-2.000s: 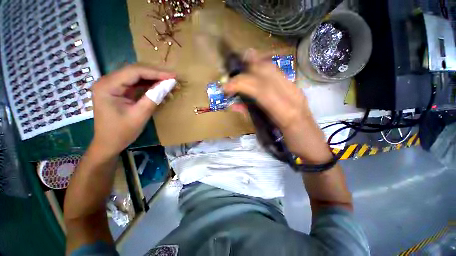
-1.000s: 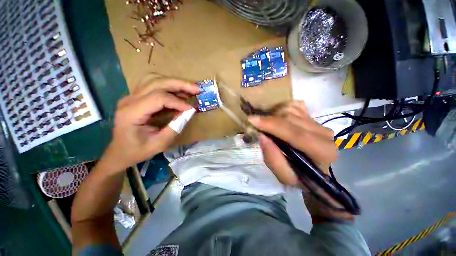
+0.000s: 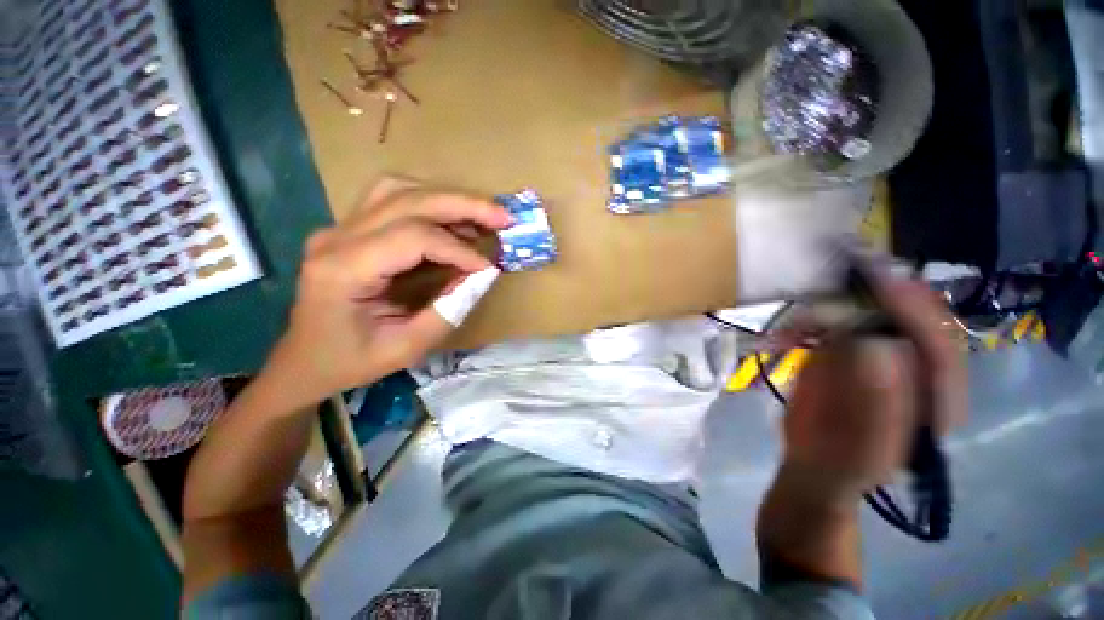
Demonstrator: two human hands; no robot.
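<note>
My left hand (image 3: 387,273), with a white wrap on one fingertip, holds the left edge of a small blue circuit board (image 3: 529,230) on the brown cardboard. My right hand (image 3: 866,375) is blurred at the right, below the tub. It holds the dark soldering iron (image 3: 930,478), whose tip is too blurred to make out. Several joined blue boards (image 3: 668,165) lie on the cardboard between the left hand's board and the tub.
A round tub (image 3: 906,91) of silver shreds stands upper right, beside grey wire rings (image 3: 684,27). Red leads (image 3: 385,55) lie at the cardboard's top. A white sheet (image 3: 218,200) with rows of small parts is left. A dark box (image 3: 956,133) stands right.
My right hand has moved right with the iron, away from the held board towards the tub side. My left hand still holds the single board, slightly further right in view.
</note>
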